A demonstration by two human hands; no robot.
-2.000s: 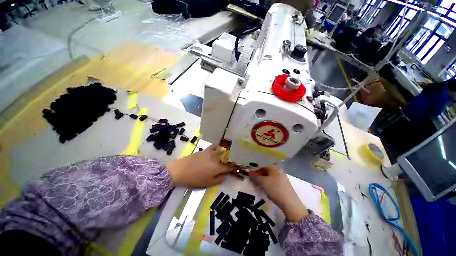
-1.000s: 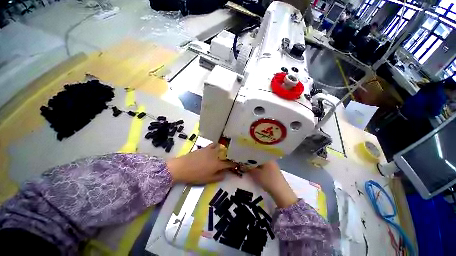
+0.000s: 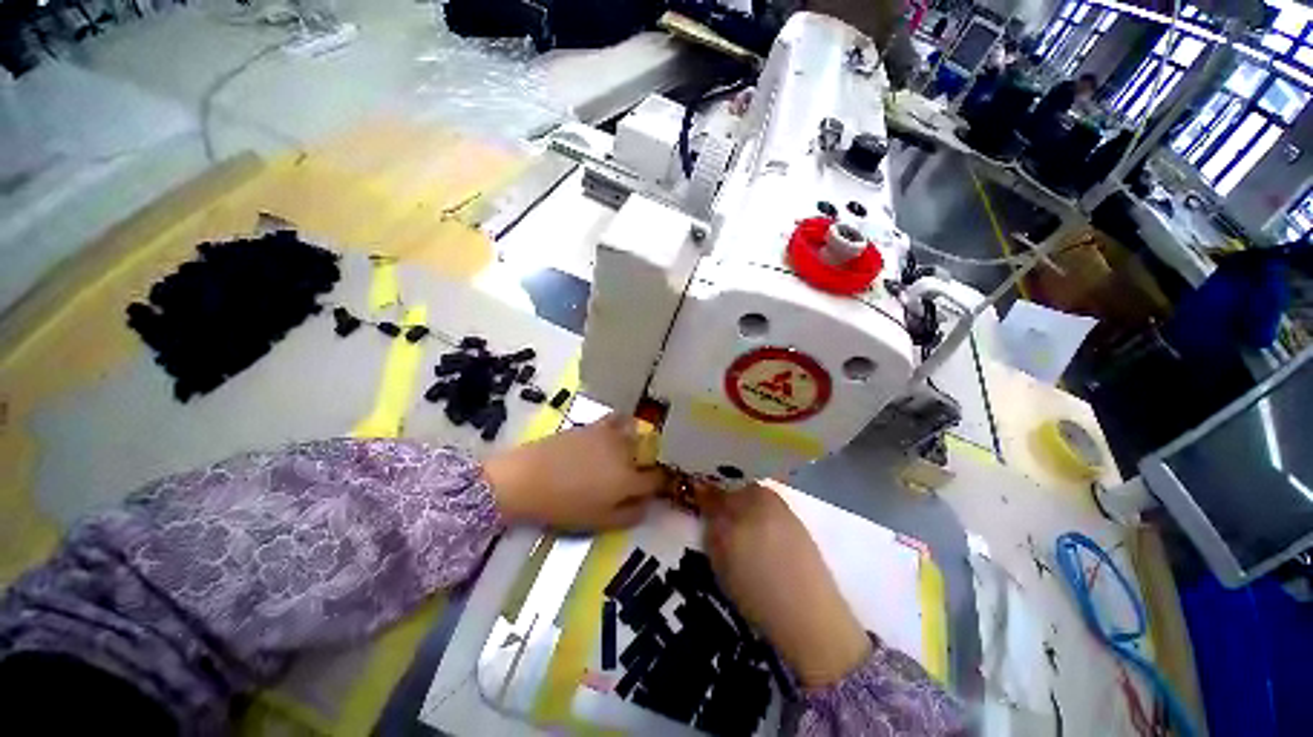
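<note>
My left hand is at the left of the needle area, its fingertips under the head of the white sewing machine. My right hand is at the right of the needle area, fingers bent together close to the left fingertips. What either hand holds is too small and hidden to tell. Loose black strips lie on the white plate below the needle, partly behind my right hand. A small pile of shorter black tabs lies left of the machine.
A large heap of black tabs lies farther left, with a few tabs on a thread beside it. A yellow tape roll, a blue cord and a tilted screen are at the right.
My right hand moved in under the head, then back slightly toward me, and now covers the right edge of the strips. My left hand stays nearly in place.
</note>
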